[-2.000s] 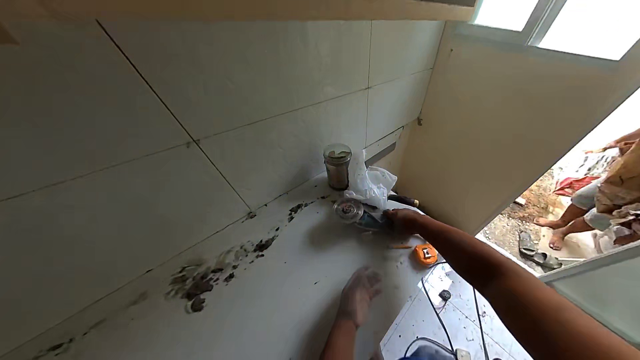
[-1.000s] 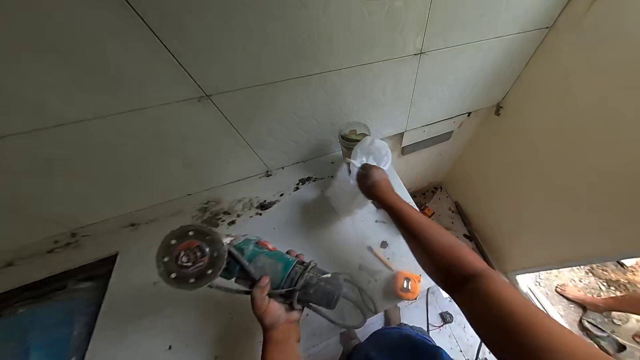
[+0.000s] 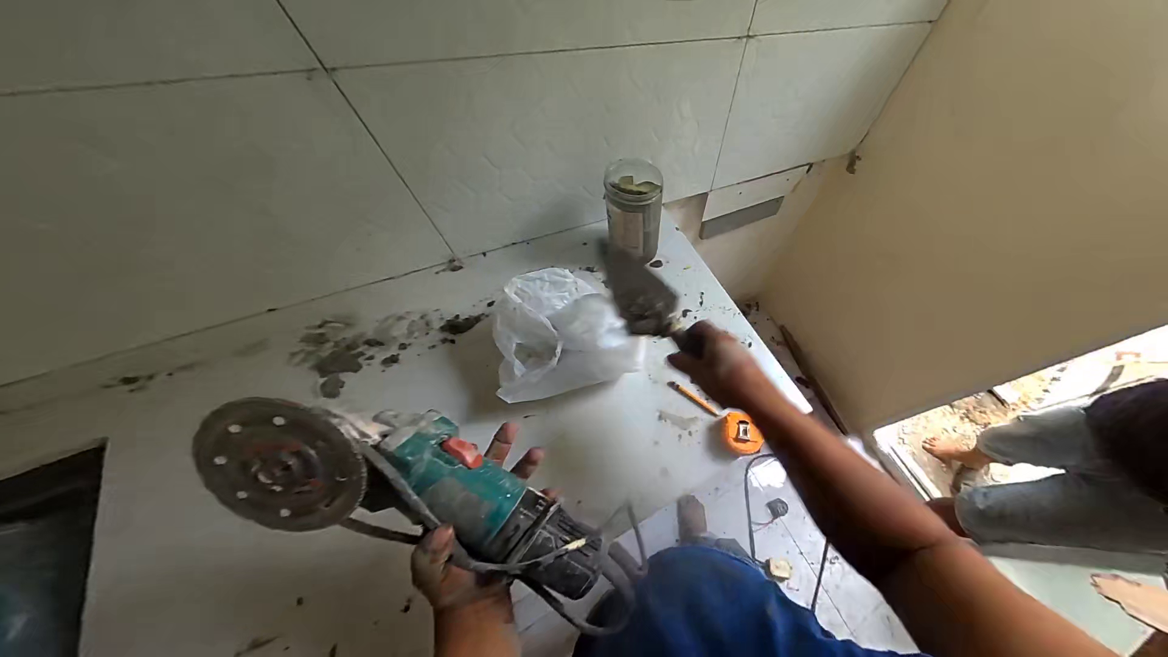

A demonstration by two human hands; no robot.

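Observation:
My left hand [image 3: 456, 566] holds a green angle grinder [image 3: 474, 502] from below, its power cord looped around the body. The grinder's large cutting disc [image 3: 279, 464] faces up at the left. In my right hand [image 3: 725, 365] is a trowel by its handle; its mortar-smeared, slightly blurred blade [image 3: 639, 292] points toward a clear jar [image 3: 633, 210] near the wall. A crumpled white plastic bag [image 3: 557, 333] lies on the white slab [image 3: 584, 456], left of the trowel. An orange tape measure [image 3: 742, 432] and a pencil [image 3: 693, 398] lie near the slab's right edge.
Mortar crumbs [image 3: 339, 360] lie along the foot of the tiled wall [image 3: 547, 137]. A dark rectangular opening [image 3: 46, 547] is at the lower left. Cords [image 3: 750, 511] run over the floor tiles at the right. Beyond the doorway another person [image 3: 1031, 465] sits or crouches.
The white bag, held in my right hand a second ago, now lies on the slab. That hand now holds a trowel. The grinder remains in my left hand.

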